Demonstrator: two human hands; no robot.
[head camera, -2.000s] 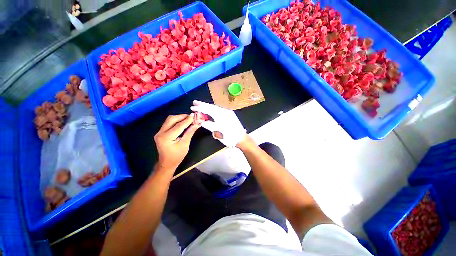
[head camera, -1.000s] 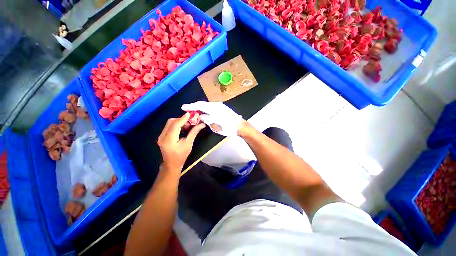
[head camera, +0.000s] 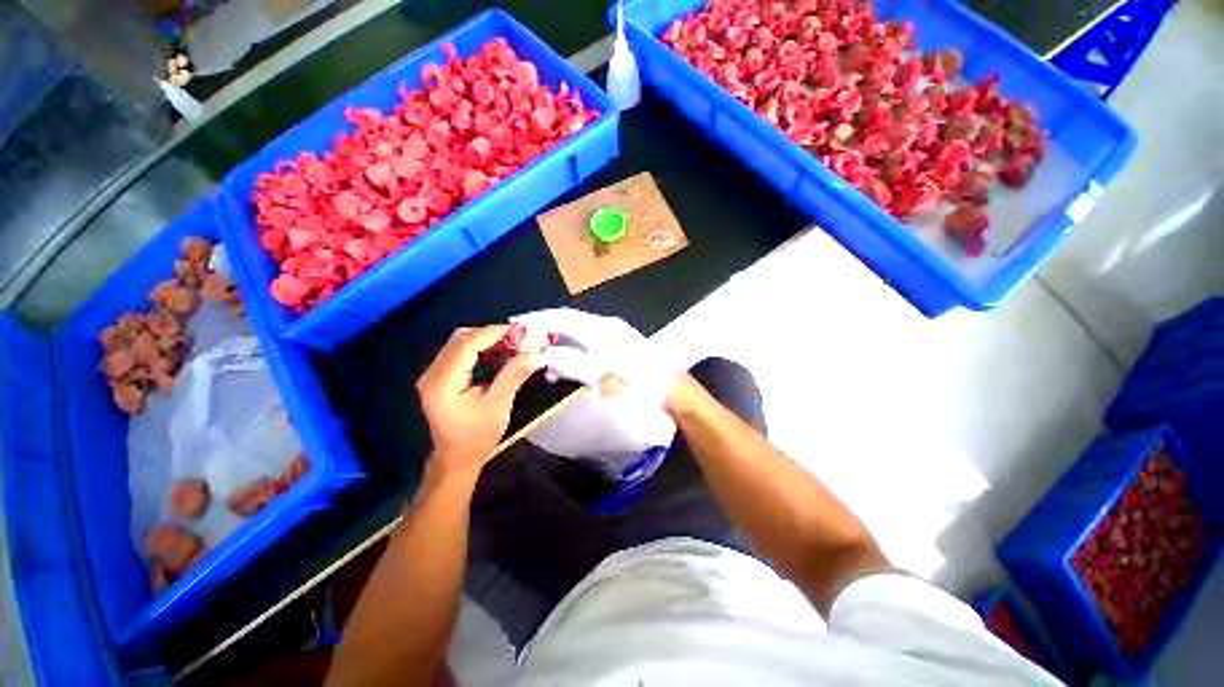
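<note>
My bare left hand (head camera: 463, 392) is closed on a small red part (head camera: 516, 337) between thumb and fingers, above the bench edge. My right hand (head camera: 597, 365), in a white glove, meets it from the right with its fingers at the same part; the part is mostly hidden by the fingers. A green cup (head camera: 608, 224) sits on a stained cardboard pad (head camera: 569, 263) beyond the hands. Red moulded parts (head camera: 403, 175) fill the centre bin.
The left blue bin (head camera: 316, 416) holds brown parts (head camera: 145, 352) on plastic liner. The right blue bin (head camera: 859, 222) holds mixed red and brown assemblies (head camera: 873, 121). A squeeze bottle (head camera: 623, 75) stands between bins. Blue crates (head camera: 1060, 517) stand on the floor at right.
The camera view has shifted. Both hands stay together at the red part; my gloved right hand has turned, and less of the part shows than a second ago.
</note>
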